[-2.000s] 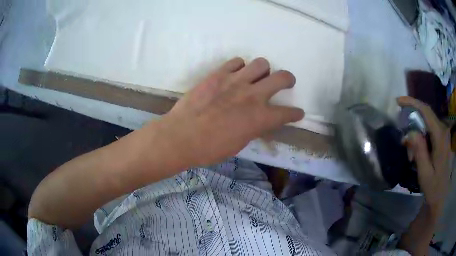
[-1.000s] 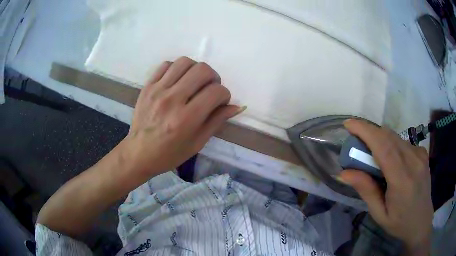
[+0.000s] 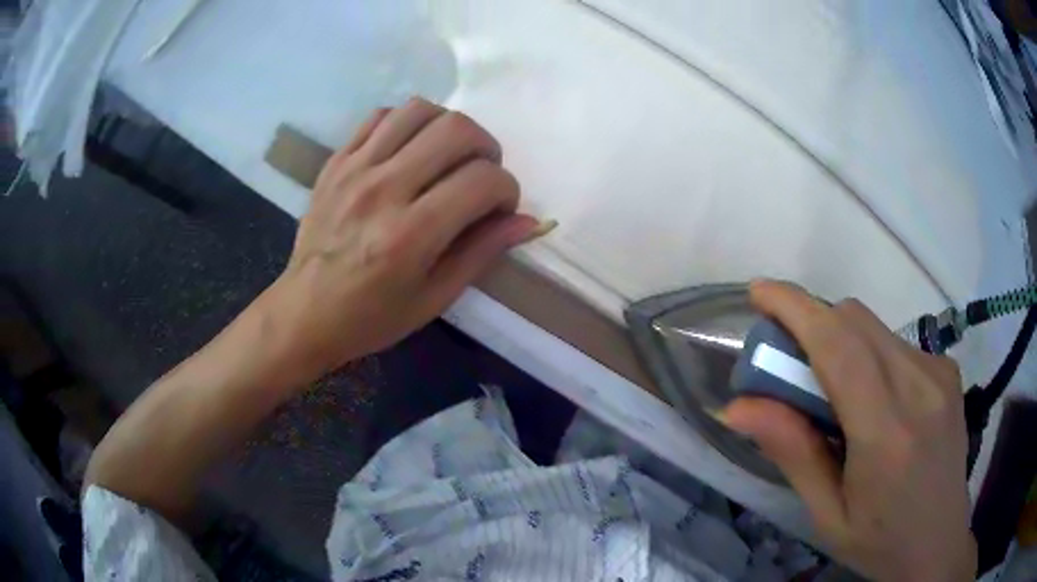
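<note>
A cream garment panel (image 3: 682,171) lies on the table, with a curved notch at its upper left and a raised straight fold across it. A long grey-brown pressing template (image 3: 569,309) lies along its near edge. My left hand (image 3: 409,222) has curled fingers and pinches the panel's near edge over the template; its fingertips are mostly hidden. My right hand (image 3: 870,421) grips the dark handle of the steam iron (image 3: 699,364). The iron's pointed front faces left and rests on the panel's edge and the template, close to my left thumb.
White fabric strips (image 3: 51,85) hang off the table's left side. A thin loose strip (image 3: 173,31) lies at the upper left. The iron's coiled cord (image 3: 998,305) runs off right. The table's front edge (image 3: 534,358) slopes down to the right above dark floor.
My left hand, spread two seconds ago, has closed at the panel's edge. The iron has come down onto the edge, and both hands have moved left along the template. The view has shifted and turned.
</note>
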